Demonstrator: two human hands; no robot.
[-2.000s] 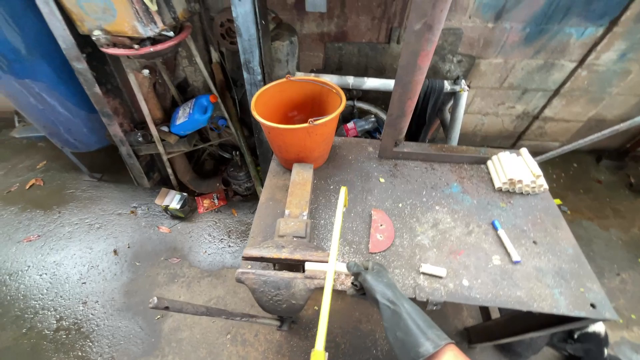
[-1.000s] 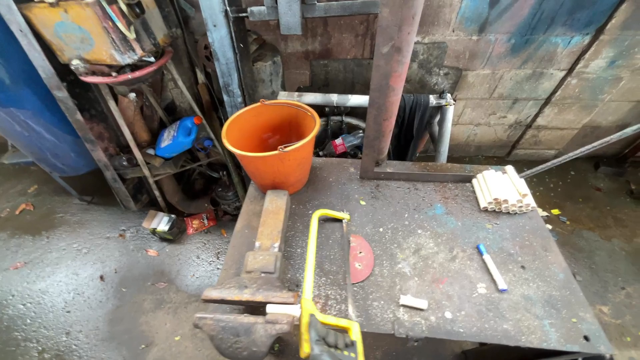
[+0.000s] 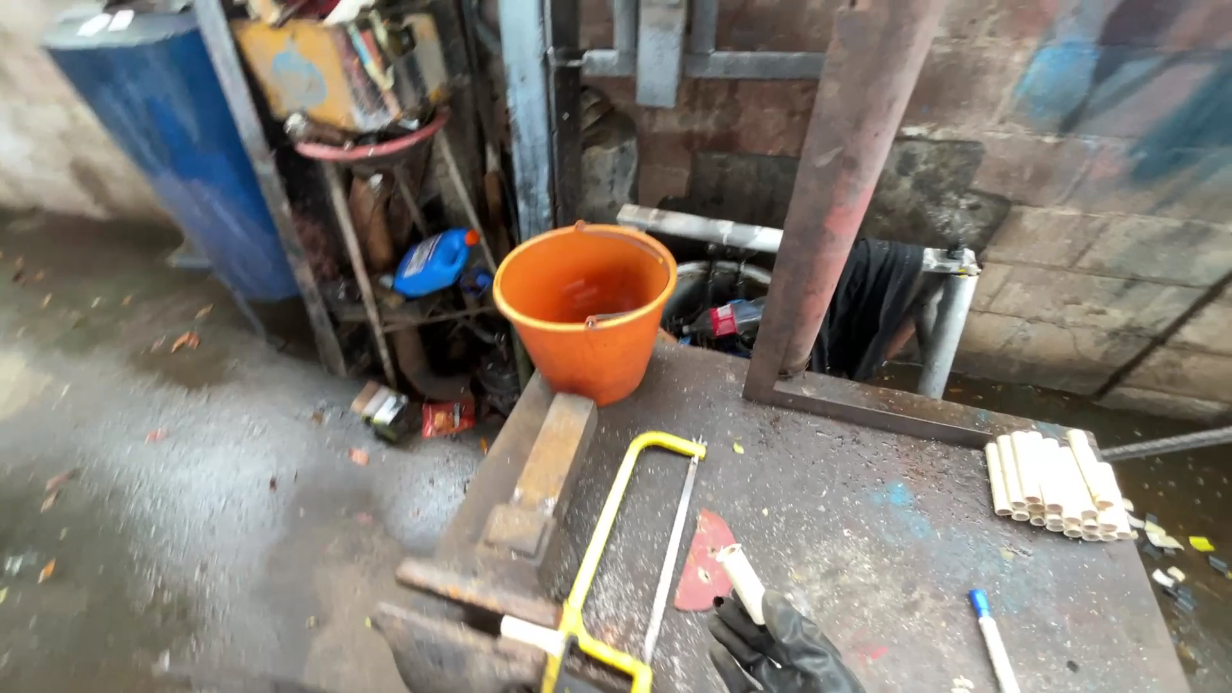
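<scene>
My right hand (image 3: 784,650), in a black glove at the bottom centre, holds a short white plastic pipe piece (image 3: 743,582) between thumb and fingers. A yellow-framed hacksaw (image 3: 603,525) stands out from the bottom edge to its left. My left hand (image 3: 582,674), also gloved, is at the saw's handle and mostly cut off by the frame. Beneath the saw, a white pipe (image 3: 531,633) protrudes from the jaws of a rusty bench vise (image 3: 481,592). A dark red flat piece (image 3: 705,568) lies on the metal bench beside the blade.
An orange bucket (image 3: 587,318) stands at the bench's back left. Stacked white pipe pieces (image 3: 1054,486) lie at the back right, with a blue-capped marker (image 3: 991,640) nearer. A steel post (image 3: 837,192) rises behind the bench. Wet floor (image 3: 241,539) extends left.
My right hand, at the vise in the first frame, now holds a pipe piece over the bench. The hacksaw has turned from across the pipe and now points up and away.
</scene>
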